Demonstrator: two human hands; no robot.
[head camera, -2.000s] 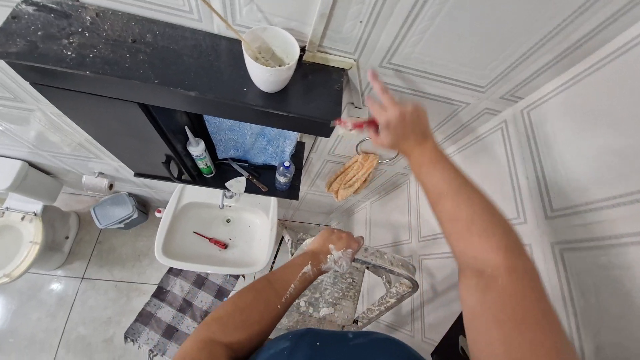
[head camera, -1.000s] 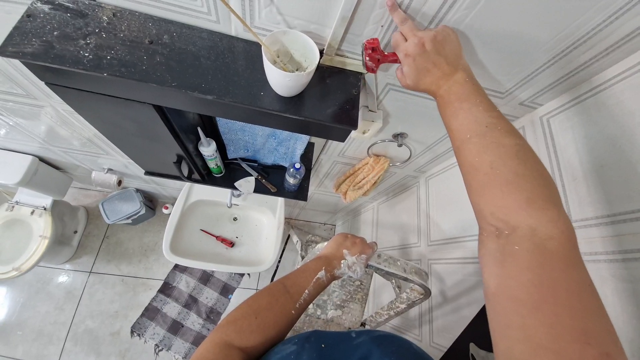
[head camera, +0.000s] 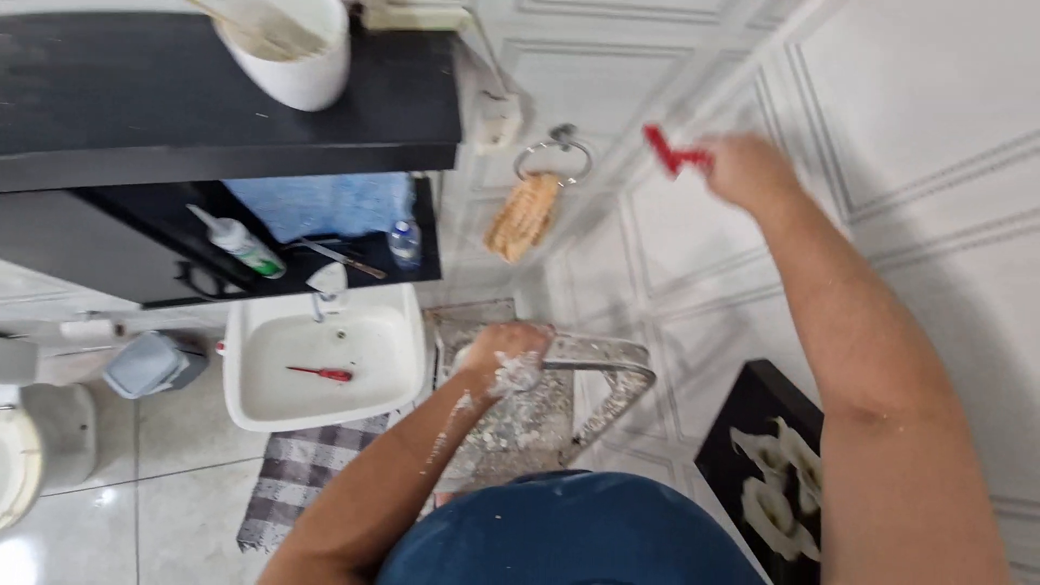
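My right hand (head camera: 747, 169) holds a red tool (head camera: 676, 154), blurred, perhaps a scraper, out in front of the white panelled wall, right of the towel ring. White paste smears my left hand (head camera: 512, 351), which is closed around the top rail of a spattered metal stepladder (head camera: 601, 351). At the upper left a white plastic cup (head camera: 313, 77) of pale paste, with a stick leaning in it, stands on the black cabinet top (head camera: 390, 106). A red-handled screwdriver (head camera: 331, 374) lies in the white washbasin (head camera: 252, 410).
An orange towel (head camera: 524, 215) hangs from a metal ring (head camera: 587, 166). The cabinet shelf holds a sealant tube (head camera: 248, 248), a knife (head camera: 345, 258) and a small bottle (head camera: 405, 244). A lily picture (head camera: 764, 463) is low at right. Toilet (head camera: 61, 431) and grey bin (head camera: 146, 366) are at left.
My right hand has moved from beside the cup, near the cabinet's end, to right of the towel ring, still with the red tool. My left hand stays on the ladder rail. The view has shifted right.
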